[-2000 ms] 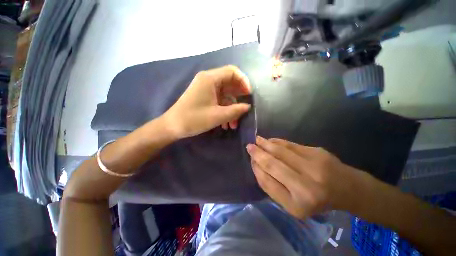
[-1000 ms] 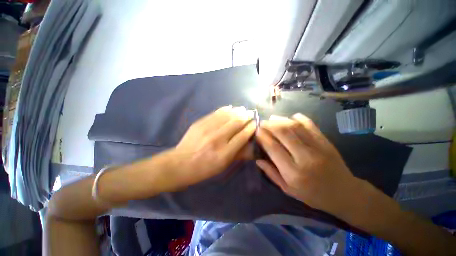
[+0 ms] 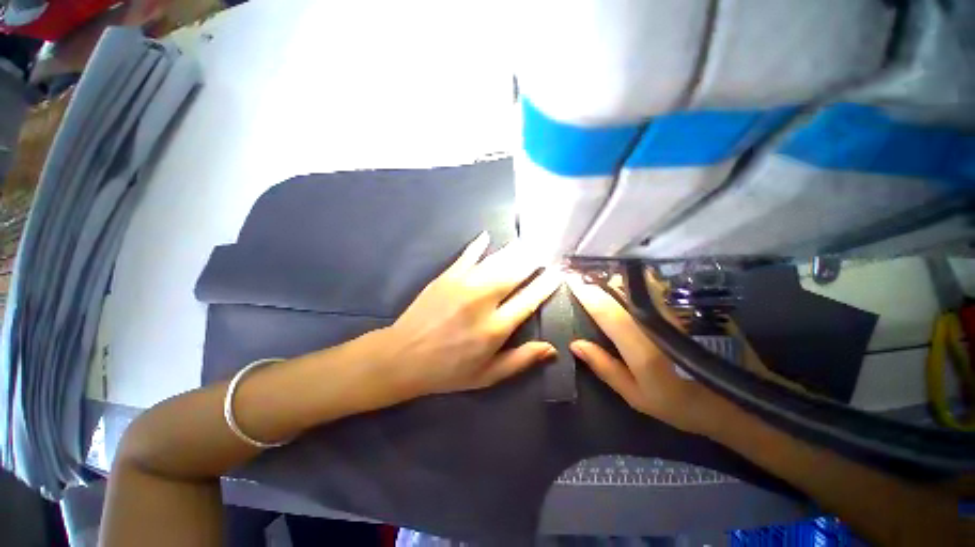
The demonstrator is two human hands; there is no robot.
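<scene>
A dark grey garment panel (image 3: 321, 235) lies flat on the white table under the sewing machine head (image 3: 684, 128). A narrow dark strip (image 3: 559, 369) lies on the panel between my hands, its lower end free. My left hand (image 3: 465, 315) rests flat on the panel left of the strip, fingers spread, fingertips at the bright spot by the needle area. My right hand (image 3: 631, 347) lies right of the strip, fingertips close to the same spot, partly covered by a black cable. The needle and presser foot are hidden by glare and the machine head.
A stack of pale grey cut pieces (image 3: 80, 246) stands at the left table edge. Yellow and red handles (image 3: 945, 358) lie at the right. A ruler strip (image 3: 652, 471) runs along the front edge. A blue crate (image 3: 786, 534) is below at right.
The view has tilted, and the machine head now fills the upper right. My hands have gone from fingering the fold to lying flat beside the strip, which is now visible.
</scene>
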